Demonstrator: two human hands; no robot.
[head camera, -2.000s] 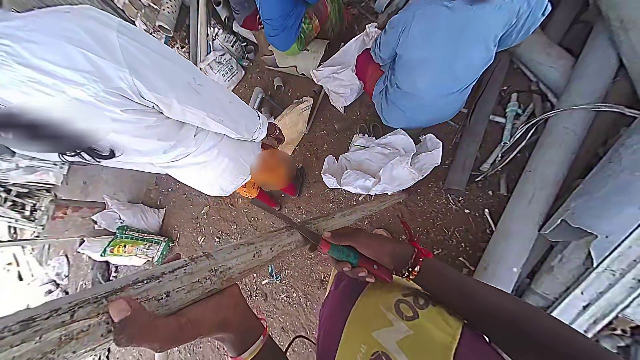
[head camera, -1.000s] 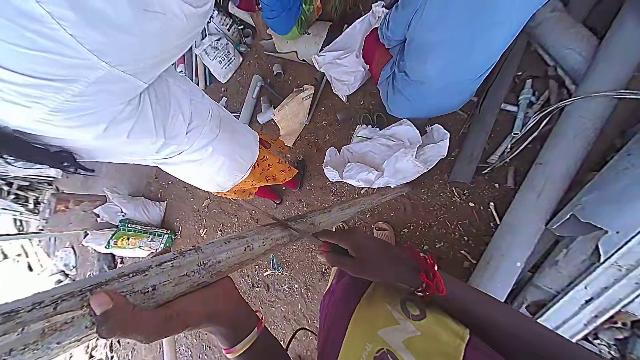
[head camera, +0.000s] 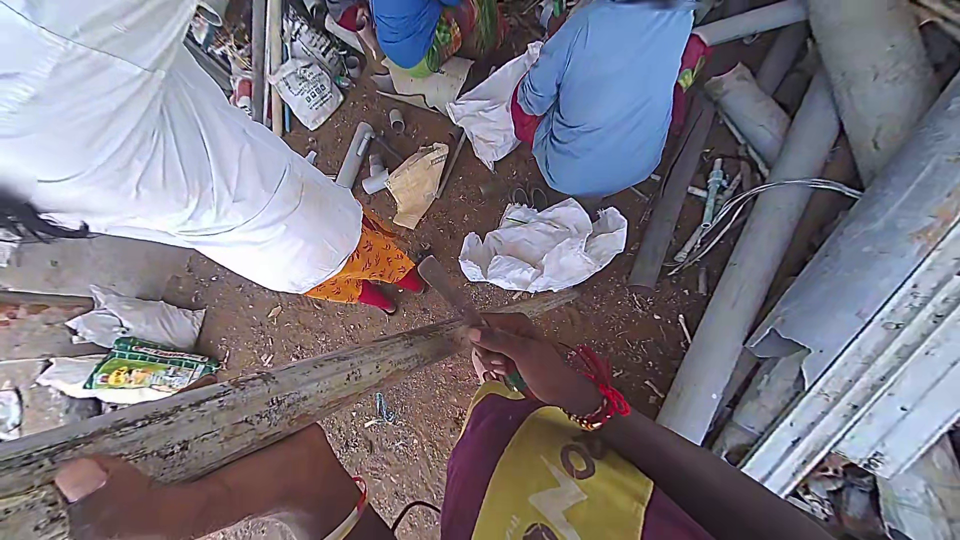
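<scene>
A long, weathered grey pipe (head camera: 300, 394) with dark stains runs slantwise from the lower left to mid-view. My left hand (head camera: 112, 487) grips it near the lower-left edge, thumb on its side. My right hand (head camera: 525, 356) is closed around the green handle of a flat-bladed hand tool (head camera: 450, 289); whether it is a knife or a file I cannot tell. The blade points up and left, crossing over the pipe's far part. Behind my right wrist, with its red thread and beads, lies the yellow and purple cloth (head camera: 555, 465) over my lap.
A person in a white shirt (head camera: 187, 165) stands bent at the left. A person in blue (head camera: 607, 97) and another person (head camera: 409, 30) crouch ahead. A white sack (head camera: 544, 247) lies on the dirt ground. Large grey pipes (head camera: 757, 262) and a filled bag (head camera: 150, 367) lie at the sides.
The blade stands out more clearly above the pipe than a second ago. The person in white has shifted, and the orange cloth hangs lower in view. My left hand stays on the pipe.
</scene>
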